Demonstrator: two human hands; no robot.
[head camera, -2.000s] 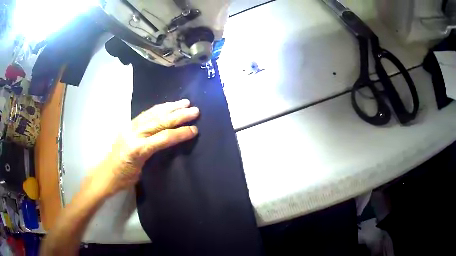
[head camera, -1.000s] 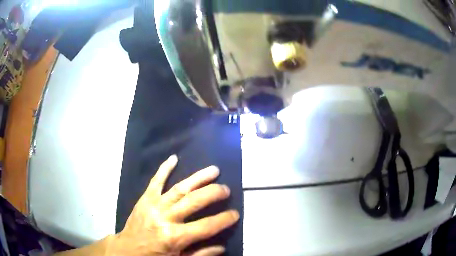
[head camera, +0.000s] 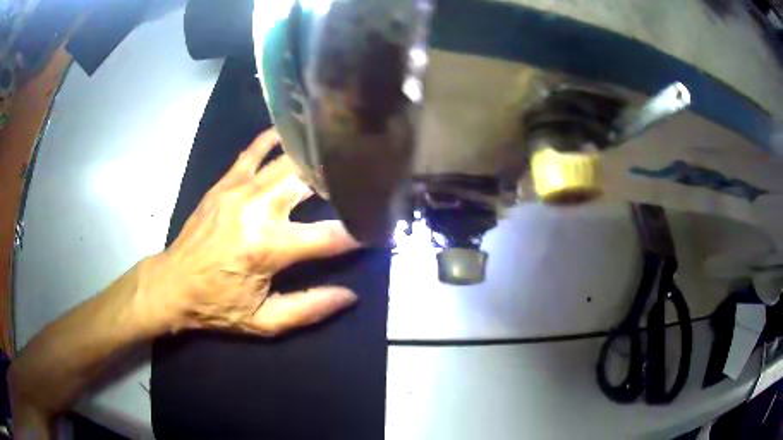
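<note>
A long dark cloth panel (head camera: 330, 378) lies on the white table and runs under the head of the sewing machine (head camera: 481, 103). My left hand (head camera: 236, 245) lies on the panel with fingers spread, left of the needle area. Some fingertips are hidden behind the machine head. Bright light shows at the needle area by the panel's right edge; the presser foot is not clear. A grey knob (head camera: 462, 266) and a yellow knob (head camera: 565, 175) show on the machine. My right hand is not in view.
Black-handled shears (head camera: 650, 331) lie on the table right of the needle. A white piece (head camera: 745, 339) rests on dark material at the right edge. Another dark cloth piece (head camera: 107, 34) lies at the upper left, near an orange-brown board (head camera: 39, 120).
The view has moved closer to the machine head, which fills more of the picture. My left hand has moved forward along the cloth, nearer the needle area.
</note>
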